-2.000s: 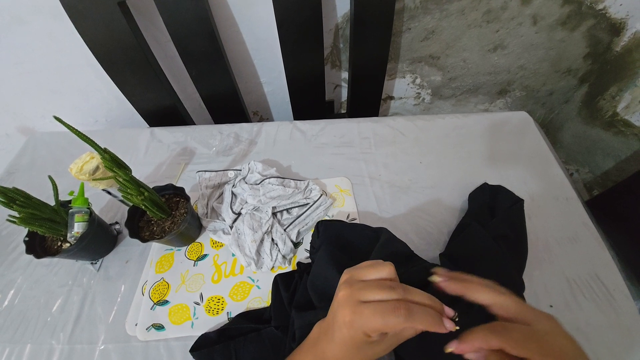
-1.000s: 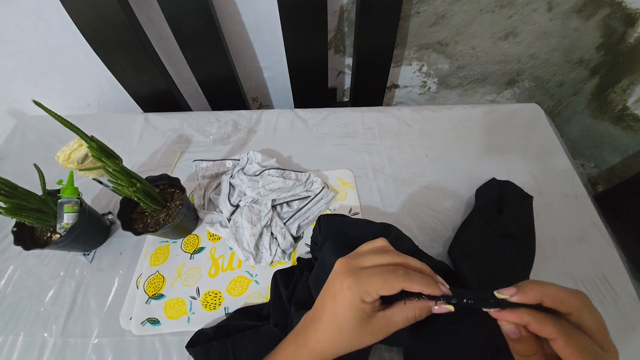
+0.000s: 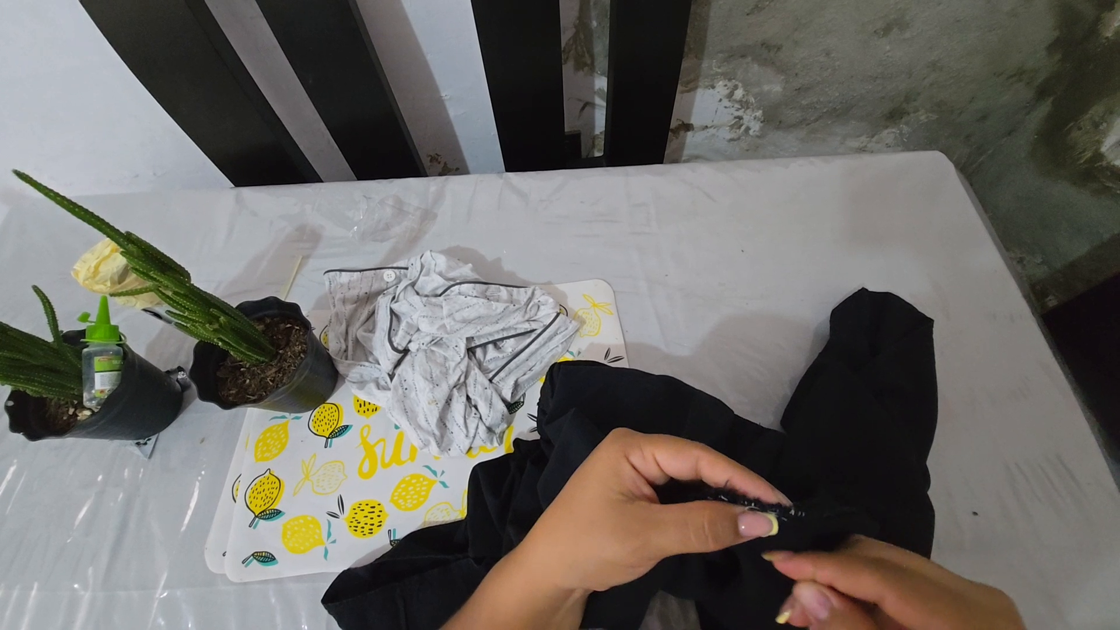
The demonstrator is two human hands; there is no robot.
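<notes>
A black cloth garment [image 3: 647, 411] lies bunched over the near side of the table. My left hand [image 3: 647, 516] pinches a seam edge of it between thumb and forefinger, with pale stitches showing along that edge. Just below and to the right, my right hand [image 3: 884, 582] has thumb and forefinger close together near the cloth; whether it holds a needle or thread cannot be made out. A crumpled light grey garment with dark piping [image 3: 464, 341] rests on lemon-print placemats [image 3: 297, 499], left of the black cloth.
Two black pots with cactus-like plants [image 3: 302, 376] [image 3: 140, 411] stand at the left, by a small green-capped bottle [image 3: 103, 359] and a pale yellow flower [image 3: 109, 267]. Dark chair slats [image 3: 525, 79] rise behind the table, which has a plastic cover [image 3: 726, 227].
My right hand has moved off the seam edge that it touched a second ago and is now lower. My left hand still pinches the black cloth.
</notes>
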